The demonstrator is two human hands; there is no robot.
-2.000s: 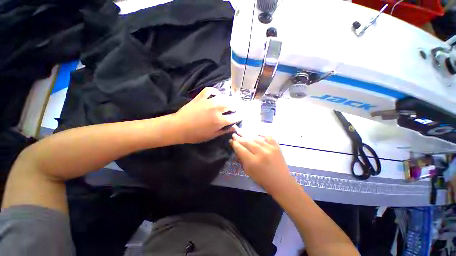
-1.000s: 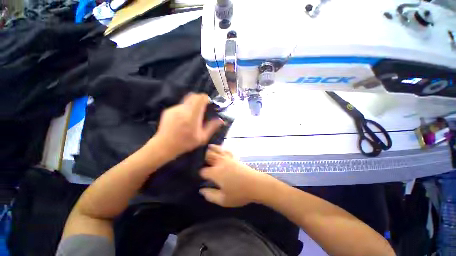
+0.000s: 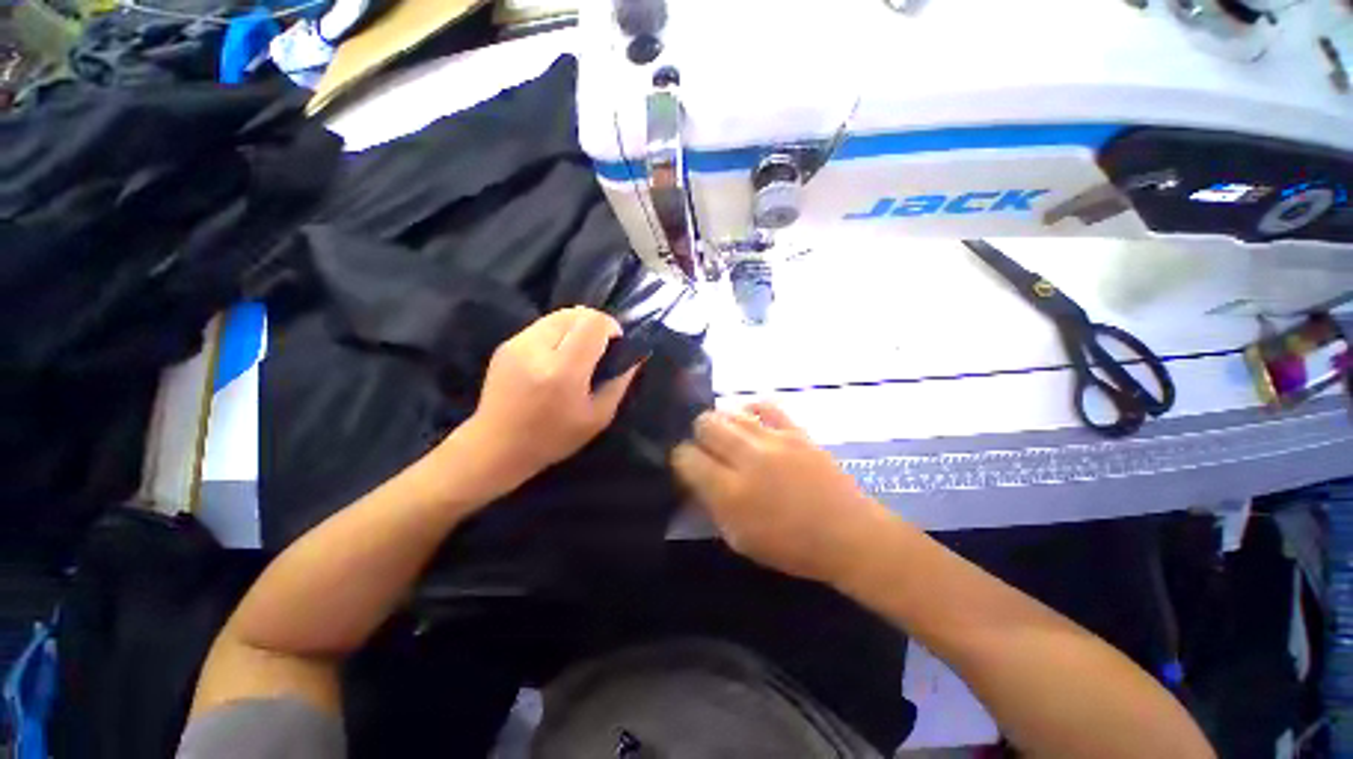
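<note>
A large limp black garment piece (image 3: 430, 297) lies left of the needle and hangs over the front edge toward the lap. My left hand (image 3: 546, 383) grips its edge just front-left of the needle area. My right hand (image 3: 764, 482) pinches the cloth nearer the table's front edge, fingers partly blurred. The cloth between the hands reaches toward the presser foot area of the white sewing machine (image 3: 950, 193) marked "JACK". The foot and needle are too small and bright to make out clearly.
Black shears (image 3: 1091, 349) lie open-handled right of the needle. A ruler strip (image 3: 1009, 464) runs along the front edge. Small coloured items (image 3: 1303, 360) lie at the right end. A black garment heap (image 3: 134, 223) is at far left.
Since one second ago, my right hand has moved right with cloth pinched in it, and the cloth between the hands is spread wider. My left hand has moved slightly. The view has shifted a little.
</note>
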